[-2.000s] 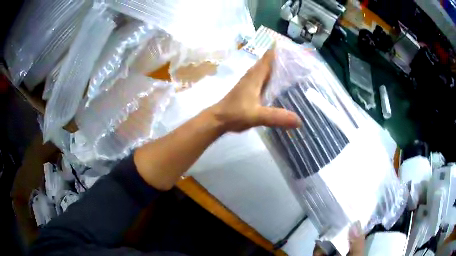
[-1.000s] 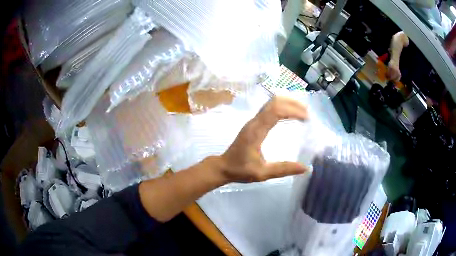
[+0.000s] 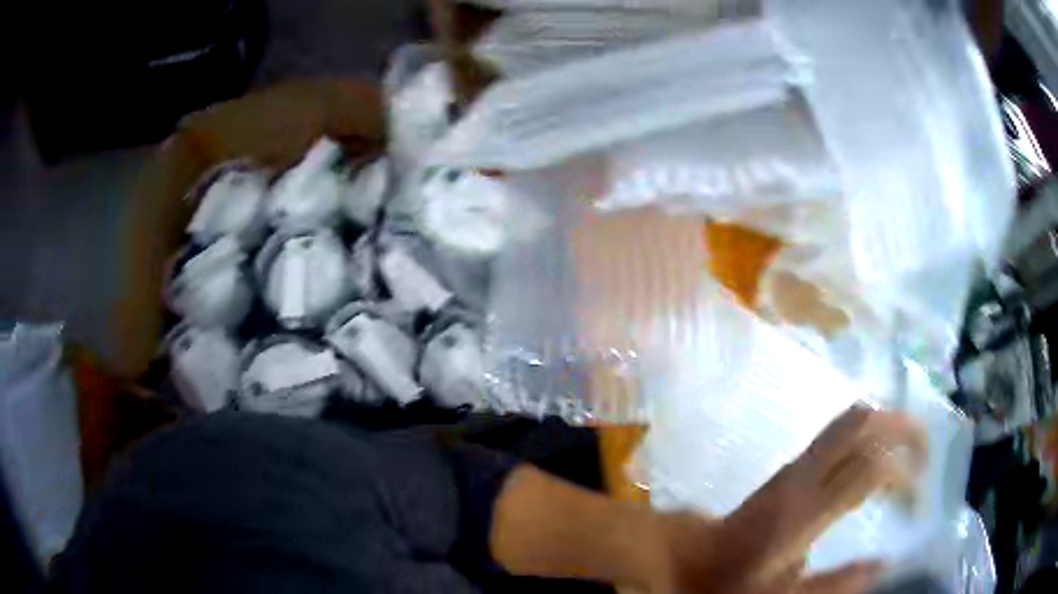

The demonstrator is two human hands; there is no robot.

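My left hand (image 3: 801, 511) is at the lower right, blurred, with thumb and fingers apart and nothing clearly held. Clear, shiny plastic shows between and beyond the fingers, and a small dark patch sits at the bottom edge beside the thumb. The bagged camera is not clearly visible; it may be cut off there. My right hand is out of the picture. Air-column bags (image 3: 708, 93) lie heaped over the bench, some hanging over its left edge.
An open brown carton (image 3: 149, 261) at the left holds several bagged white cameras (image 3: 296, 279) standing in rows. Air-column bags overlap its right side. The orange-brown bench edge (image 3: 623, 458) shows at lower centre. A pale wrapped object (image 3: 37, 429) stands at the far left. Equipment shows at the right edge.
The view has swung left, bringing the whole carton into sight. The black-fronted bagged camera has slid out towards the lower right, and my left hand now appears lower and farther right. My right hand has left the picture.
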